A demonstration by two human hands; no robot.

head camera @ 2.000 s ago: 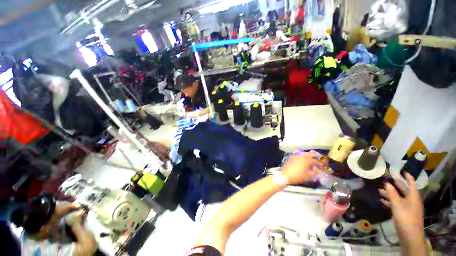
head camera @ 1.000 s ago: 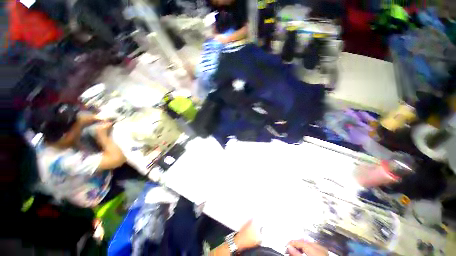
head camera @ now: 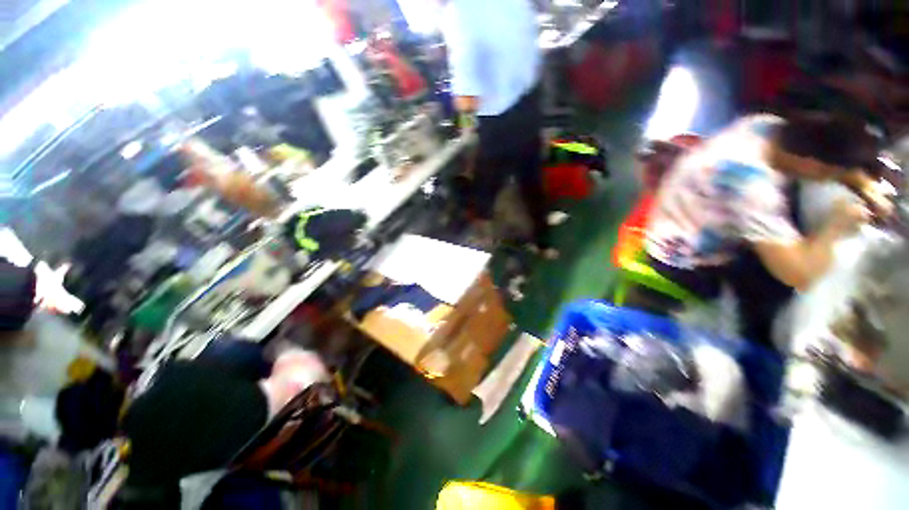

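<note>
Neither of my hands is in view. The picture is blurred. Nearest in front of me is a blue crate [head camera: 549, 371] at the lower right, holding dark navy cloth [head camera: 638, 423] and crumpled clear plastic [head camera: 648, 367]. The edge of a glaring white table [head camera: 847, 463] shows at the lower right, beside the crate.
A seated person in a patterned shirt [head camera: 713, 194] bends over work at the right. An open cardboard box [head camera: 449, 344] stands on the green floor [head camera: 424, 443]. A person in a light shirt [head camera: 493, 55] stands beyond. A yellow object [head camera: 493, 496] is at the bottom edge.
The view has swung left and away from the white table, to the floor, crate and box. Both my hands, seen at the bottom a second ago, have left the picture.
</note>
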